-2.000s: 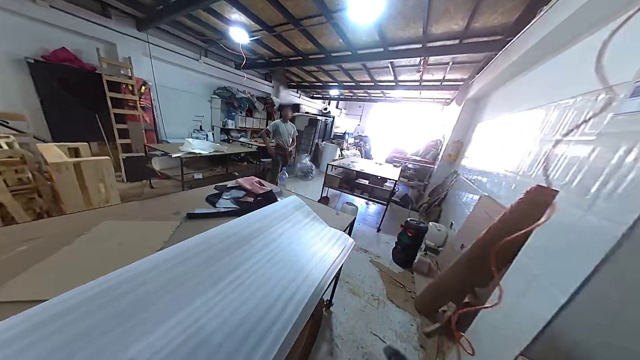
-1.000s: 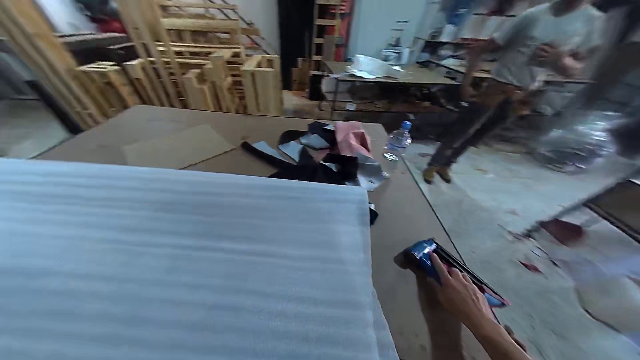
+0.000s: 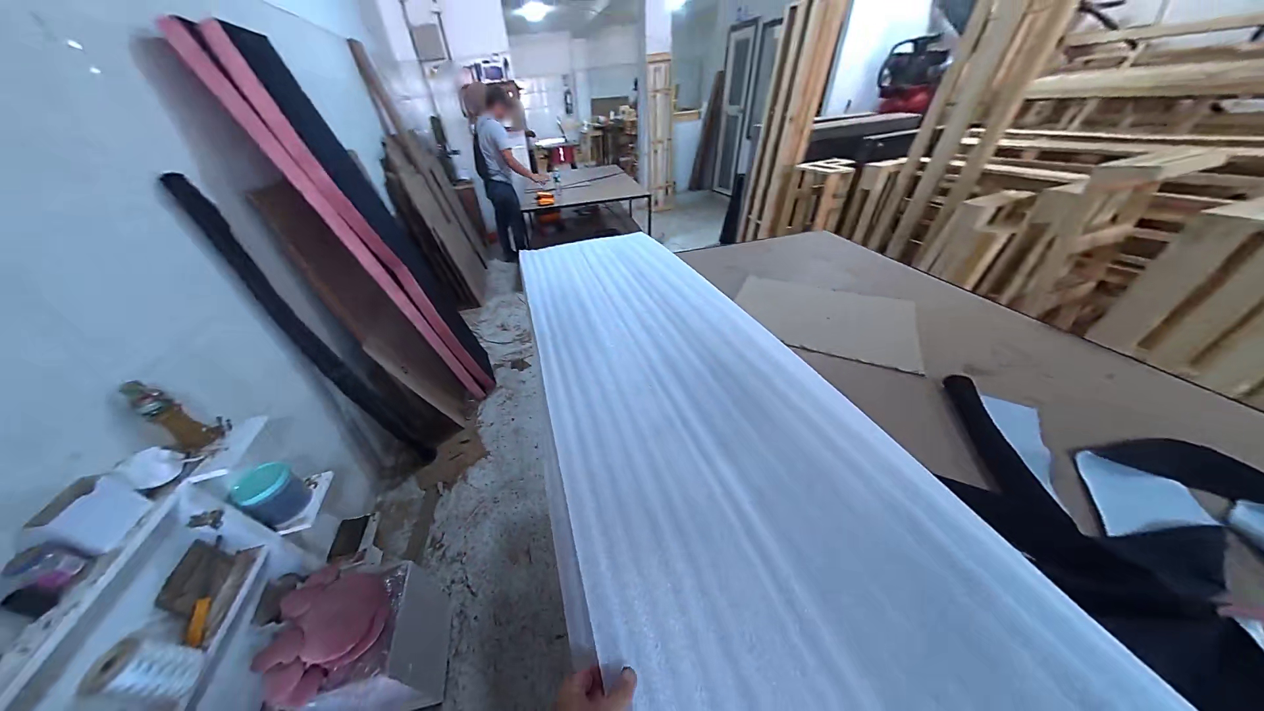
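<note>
A long, white foam-like sheet (image 3: 691, 434) covers a long piece lying along the brown-topped table (image 3: 1027, 346). At the bottom centre, my left hand (image 3: 594, 689) pinches the sheet's left edge between thumb and fingers; only the fingertips show. My right hand is out of view. To the right of the sheet lie black fabric pieces (image 3: 1017, 464) and light grey scraps (image 3: 1145, 494). A flat brown board or cardboard piece (image 3: 829, 321) rests on the table beyond them.
Shelving (image 3: 168, 533) stands at lower left with a teal-lidded tub (image 3: 270, 492) and a box of pink pieces (image 3: 331, 617). Pink and black strips (image 3: 326, 207) lean on the left wall. Wooden frames (image 3: 1106, 217) stand at right. A person (image 3: 499, 168) stands at a far table.
The view has swung far left. A second ago my right hand was on a blue handheld tool at the table's edge; both are now out of view. My left hand has come into view on the sheet.
</note>
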